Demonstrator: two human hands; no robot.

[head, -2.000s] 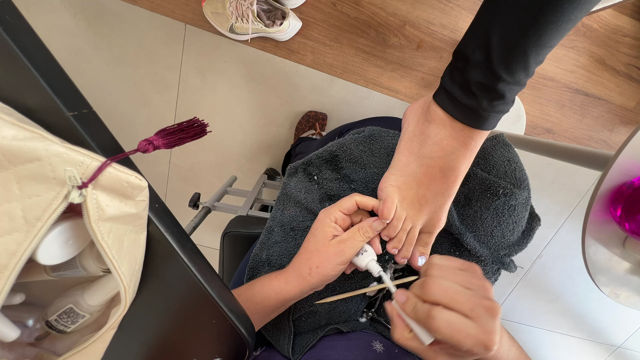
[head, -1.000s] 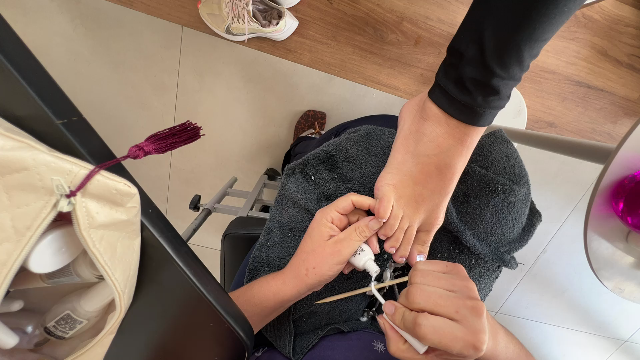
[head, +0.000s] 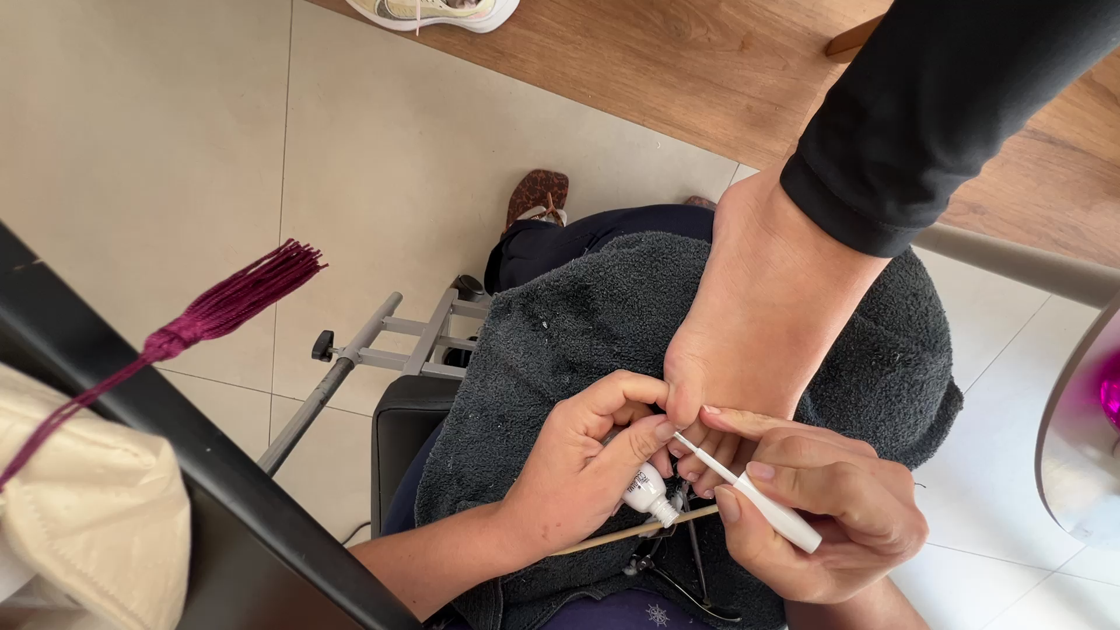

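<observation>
A bare foot (head: 770, 297) of another person rests on a dark grey towel (head: 586, 324) over my lap. My left hand (head: 577, 455) holds a small white nail polish bottle (head: 648, 492), uncapped and tilted, and its fingers touch the foot at the toe on the near left. Pinched in my right hand (head: 831, 499) is the white-handled polish brush (head: 780, 514), its tip at that toe, while the index finger touches the toes. A wooden stick (head: 612, 540) lies below the bottle, beside metal nippers (head: 682, 586), partly hidden.
At left a black table edge (head: 175, 437) carries a cream pouch (head: 96, 490) with a burgundy tassel (head: 232, 302). A grey metal frame (head: 411, 341) stands beside a black padded seat part (head: 407, 429). A round glossy surface (head: 1085, 446) is at right, a sneaker (head: 464, 10) at the top.
My right hand has brought the brush from the bottle's mouth up to the toe, and its index finger now touches the toes. The view has shifted, showing less of the pouch.
</observation>
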